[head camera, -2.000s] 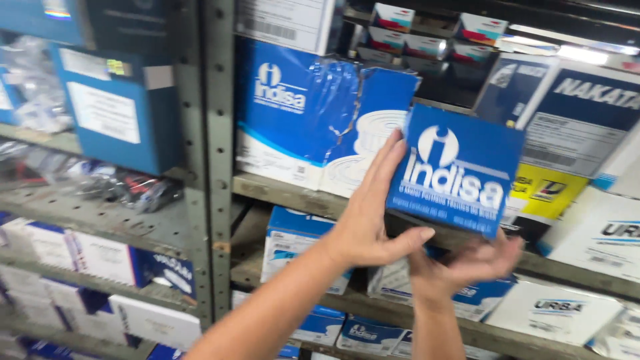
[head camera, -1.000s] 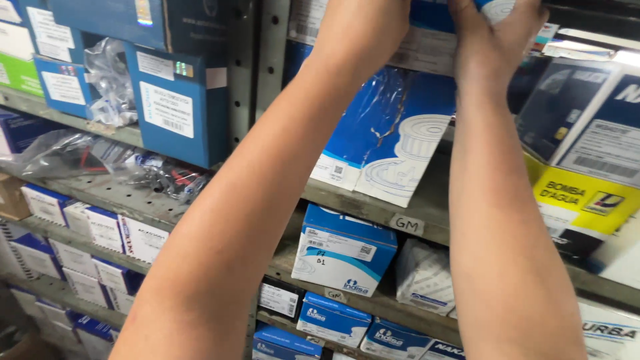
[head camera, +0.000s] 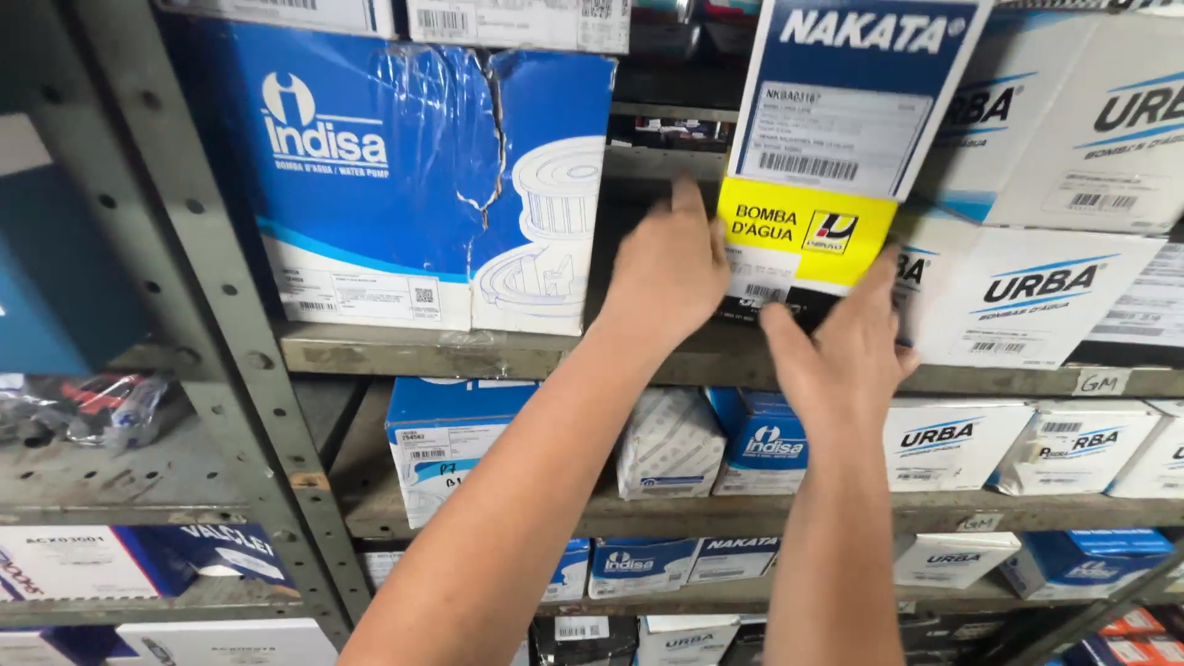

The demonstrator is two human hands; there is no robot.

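My left hand point(head camera: 668, 264) is at the gap between the large blue-and-white Indisa water pump box point(head camera: 416, 185) and a yellow-and-black water pump box point(head camera: 805, 231). Its fingers are blurred near that yellow box's left side, and nothing shows in its grasp. My right hand point(head camera: 837, 347) lies spread against the yellow box's lower right corner, fingers along its right side and thumb at its lower front. On top of the yellow box stands a dark blue and white Nakata box point(head camera: 846, 102). The large Indisa box has a torn, taped front.
White Urba boxes point(head camera: 1041, 296) are stacked right of my right hand. A perforated steel upright point(head camera: 250, 351) stands at left. Below the metal shelf edge point(head camera: 444, 356) are an Indisa box point(head camera: 763, 444), more Urba boxes point(head camera: 957, 444) and a crumpled white box point(head camera: 671, 444).
Both hands have come down from the upper boxes to the yellow box. The small blue Indisa box held two seconds ago is no longer in my hands. The view has shifted.
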